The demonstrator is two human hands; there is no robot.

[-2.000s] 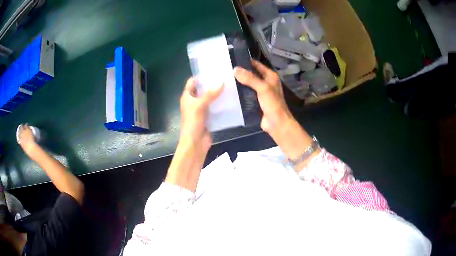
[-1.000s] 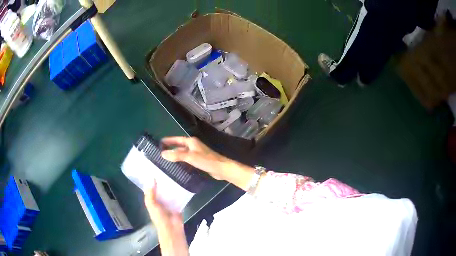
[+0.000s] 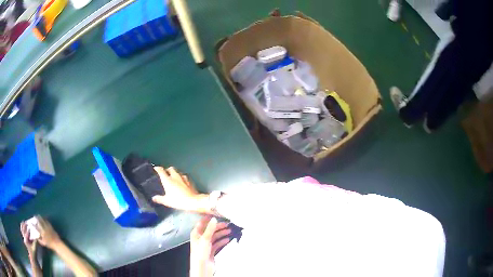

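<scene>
A black ridged item point(image 3: 141, 174) lies at an angle against the right side of a blue and white box point(image 3: 120, 189) on the green bench. My right hand point(image 3: 181, 190) holds its near end, thumb and fingers on either side. The item covers part of the box's white face. My left hand point(image 3: 208, 238) is lower, by the bench's front edge, palm up with fingers apart and no object visible in it. Its wrist is partly cut off by my white clothing. The white piece seen earlier is not visible.
A brown carton point(image 3: 354, 65) of clear and white plastic parts stands right of the bench. Blue boxes are stacked at the left point(image 3: 24, 170) and back point(image 3: 141, 27). A pale tube frame point(image 3: 188, 32) rises behind. Another person's hands point(image 3: 40, 232) hold a white item at lower left.
My right hand has moved left with the black item to the blue box. My left hand has let go of the white piece and drawn back towards me. The view has shifted too.
</scene>
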